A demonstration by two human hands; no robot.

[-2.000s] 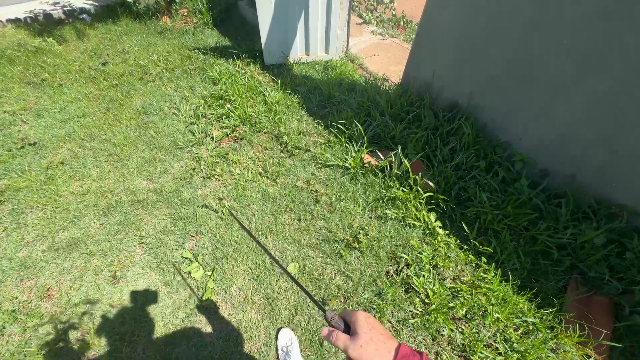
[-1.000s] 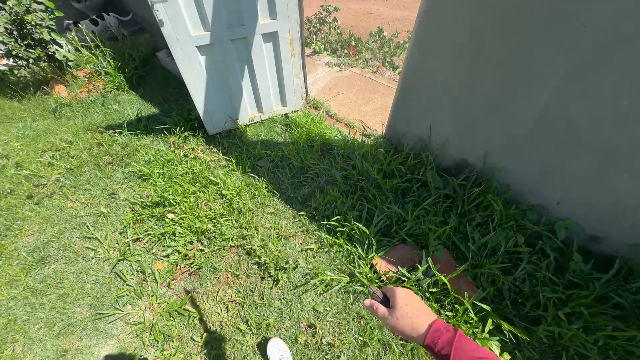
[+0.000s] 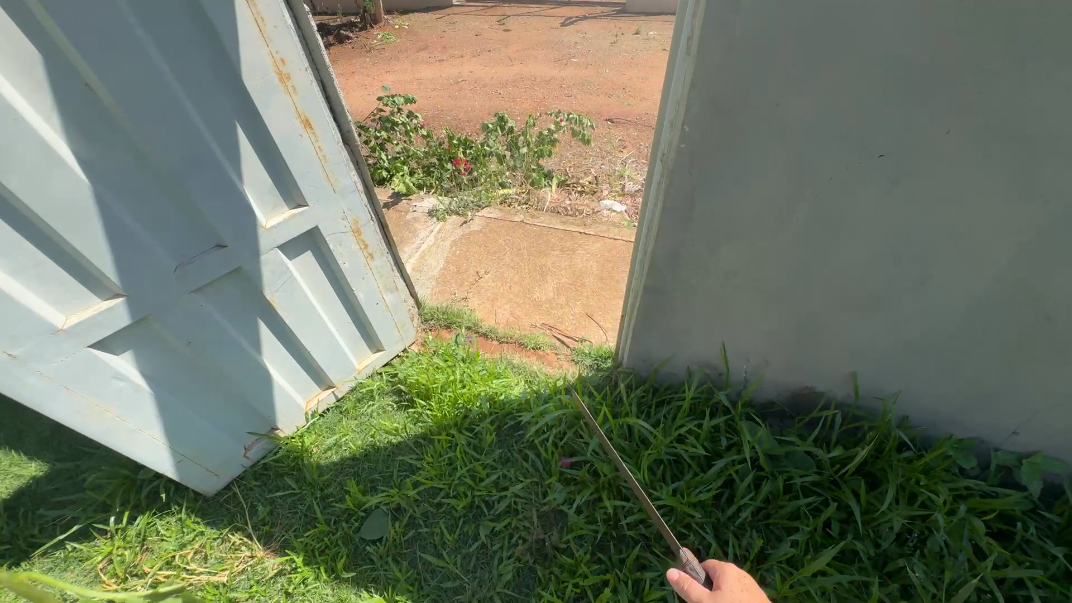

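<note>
At the bottom edge, right of centre, my right hand (image 3: 722, 584) is closed round the handle of a long thin blade (image 3: 630, 477), which looks like a machete. The blade points up and to the left over shaded tall grass (image 3: 502, 486), its tip near the foot of the gateway. My left hand is out of view. A green leafy stem (image 3: 92, 589) shows at the bottom left corner; what holds it is hidden.
A pale metal gate (image 3: 243, 251) with rust marks stands ajar on the left. A grey wall (image 3: 854, 193) rises on the right. Between them lies a concrete path (image 3: 536, 268), with a flowering shrub (image 3: 477, 155) and reddish dirt (image 3: 519, 59) beyond.
The view has moved forward to the gate and wall. My right hand still holds the blade, which now points toward the gateway. The gate and path have come much nearer.
</note>
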